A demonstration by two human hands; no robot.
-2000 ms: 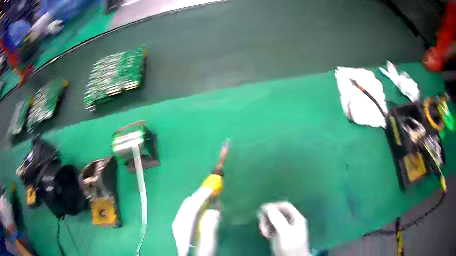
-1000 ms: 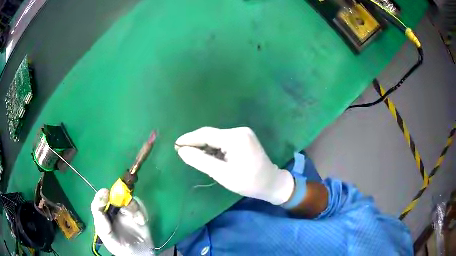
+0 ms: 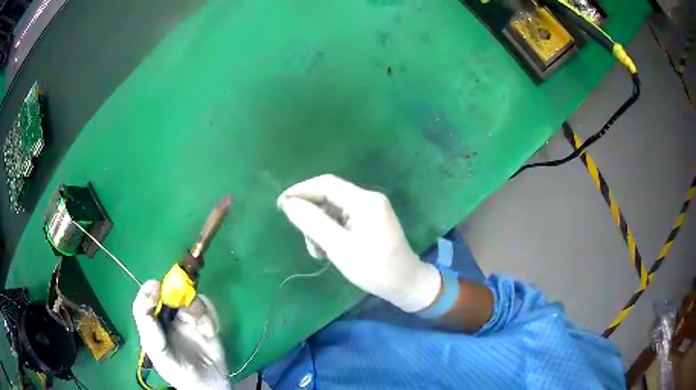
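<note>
My left hand, in a white glove at the lower left, is closed around a soldering iron with a yellow collar; its dark tip points up and right. Solder wire runs from the solder reel to the left hand. A thin strand also curves over the mat from the left glove to below my right hand. My right hand, gloved with a blue band at the wrist, has thumb and fingertips pinched together, pointing left; whether they pinch the thin strand cannot be told.
A green mat covers the bench. A green circuit board lies on the dark belt at the left. The left iron stand and a black round funnel are at lower left. The right iron stand with its cable is at upper right.
The view has swung right and down since the first frame. Since the second, the left hand and iron have shifted slightly left; the right hand has risen slightly and moved a little right.
</note>
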